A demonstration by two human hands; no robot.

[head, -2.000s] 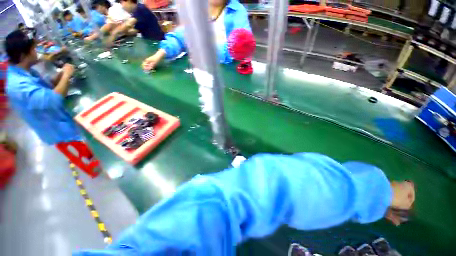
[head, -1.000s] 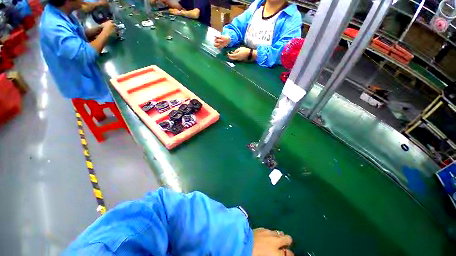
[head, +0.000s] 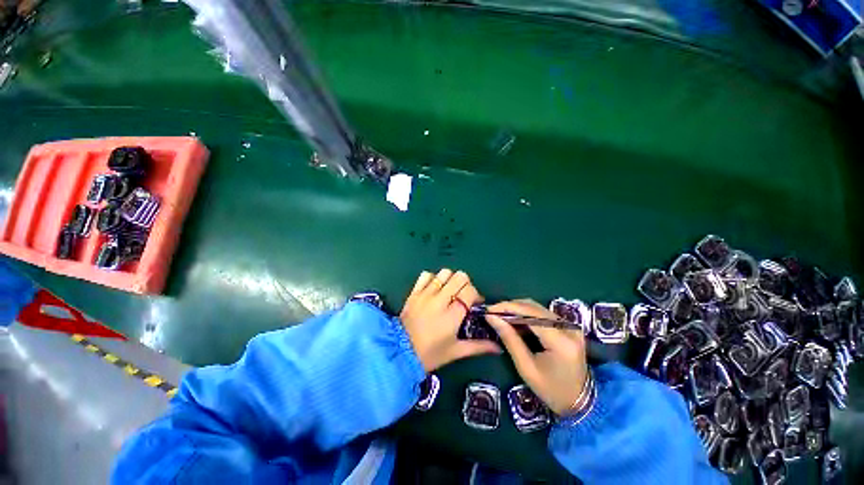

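Observation:
My left hand is on the green bench at centre, its fingers around a dark watch-style housing that is partly hidden. My right hand holds slim tweezers (?) like a pen, their tip at the housing. Two loose housings lie just below the hands, and another shows partly beside my left sleeve. A short row of housings runs right of my right hand toward a large pile. Tiny black parts are scattered ahead of the hands.
A salmon-pink tray with dark housings stands at left. A plastic-wrapped metal post rises at upper left centre, a white scrap at its foot. A blue box is at the top right. A blue sleeve shows at the left edge.
The view has swung down and right to the bench. Both hands are now in view together at a housing, the right with tweezers (?). The pile has come into view.

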